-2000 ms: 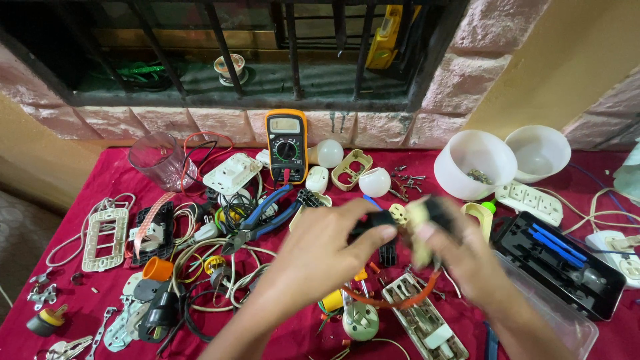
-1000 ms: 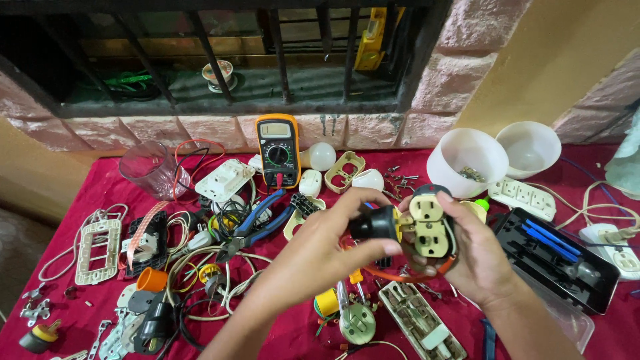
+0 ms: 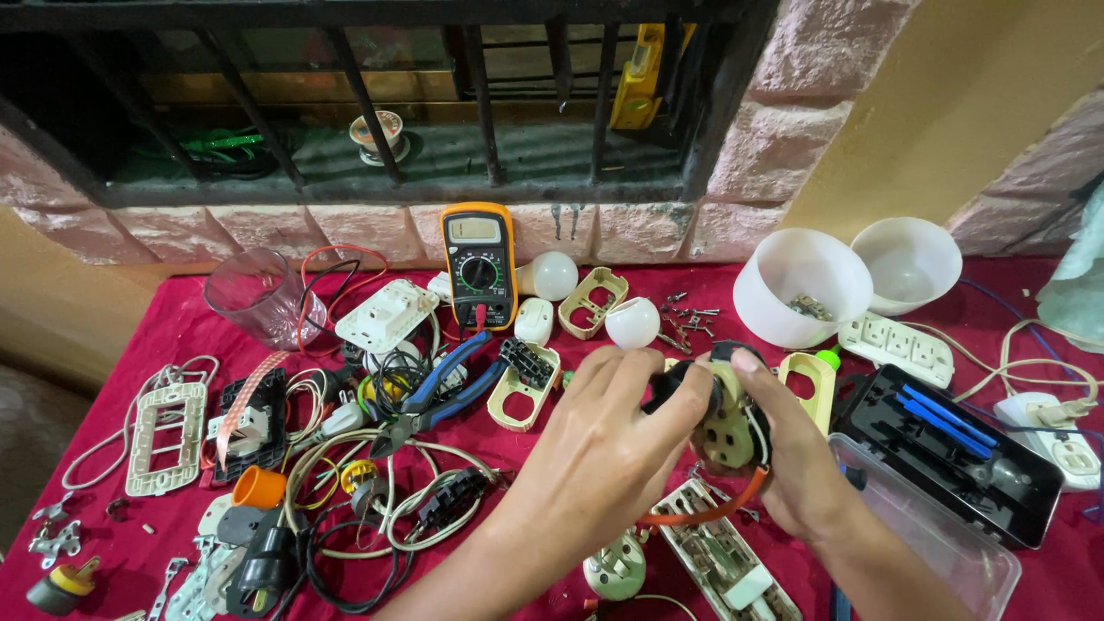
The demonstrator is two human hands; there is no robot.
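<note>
My right hand (image 3: 798,448) grips a cream outlet receptacle (image 3: 726,427) with a white wire and an orange cord (image 3: 711,511) along its side. My left hand (image 3: 604,431) has its fingers closed around a black plug-like part (image 3: 686,392), held against the receptacle's upper left; whether it is inserted cannot be told. Below the hands lie an opened power strip casing (image 3: 720,552) and a pale green round outlet (image 3: 615,567). Blue-handled cutting pliers (image 3: 448,388) rest left of my left hand, beside a cream outlet shell (image 3: 522,405).
An orange multimeter (image 3: 479,267) leans on the wall by a light bulb (image 3: 552,276). Tangled cords (image 3: 405,517) and plugs lie left, near a glass tumbler (image 3: 259,302). At right are white plastic cups (image 3: 802,289), a white power strip (image 3: 897,345) and a black tray (image 3: 949,457).
One second ago the receptacle faced the camera beside the black part; now it is turned more edgewise. My left fingers have closed over the black part, where they were more spread before.
</note>
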